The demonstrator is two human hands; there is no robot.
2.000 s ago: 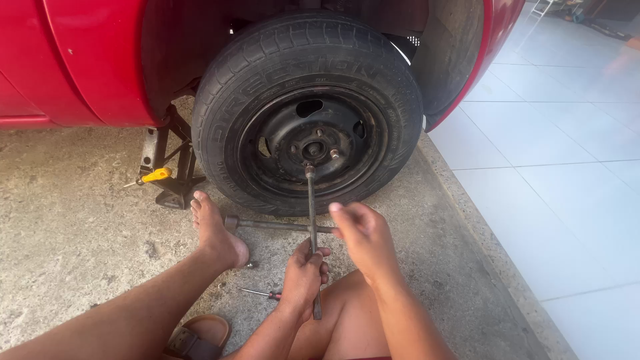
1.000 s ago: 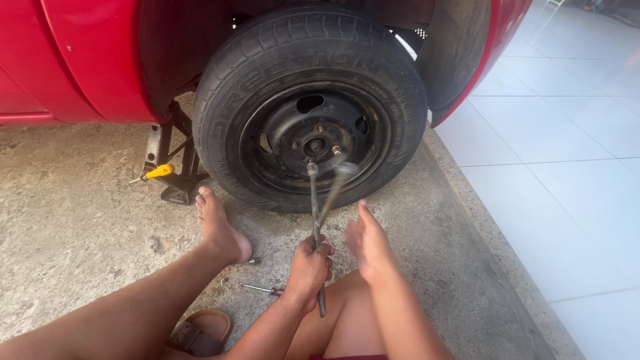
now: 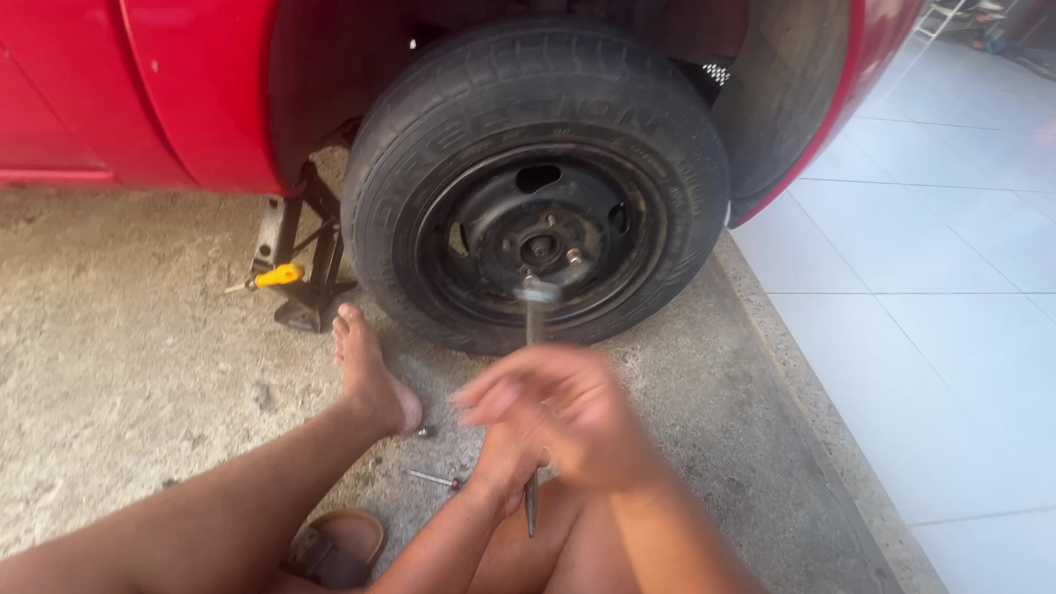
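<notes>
My left hand (image 3: 507,462) is closed around the shaft of a metal lug wrench (image 3: 532,503), apparently four-way, whose far end reaches the lower stud of the black steel wheel (image 3: 487,214). A blurred socket end of its crossbar stands just below that stud. My right hand (image 3: 577,421), blurred, is raised over the left with its fingers loosely curved; it partly hides the left hand and the wrench. Whether it touches the wrench cannot be told. A lug nut (image 3: 575,256) sits at the hub's lower right. The tire (image 3: 404,157) surrounds the wheel.
A black jack stand (image 3: 318,285) stands left of the tire, with a yellow-handled screwdriver (image 3: 279,275) at it. A small metal piece (image 3: 426,431) lies by the bare foot (image 3: 363,371), another screwdriver (image 3: 433,478) and a sandal (image 3: 342,544) nearer. The red car body (image 3: 198,91) overhangs.
The wrench's crossbar has turned: it lay sideways, then pointed to the upper right, and now stands roughly upright. My right hand has moved left, from beside the wrench to over my left hand.
</notes>
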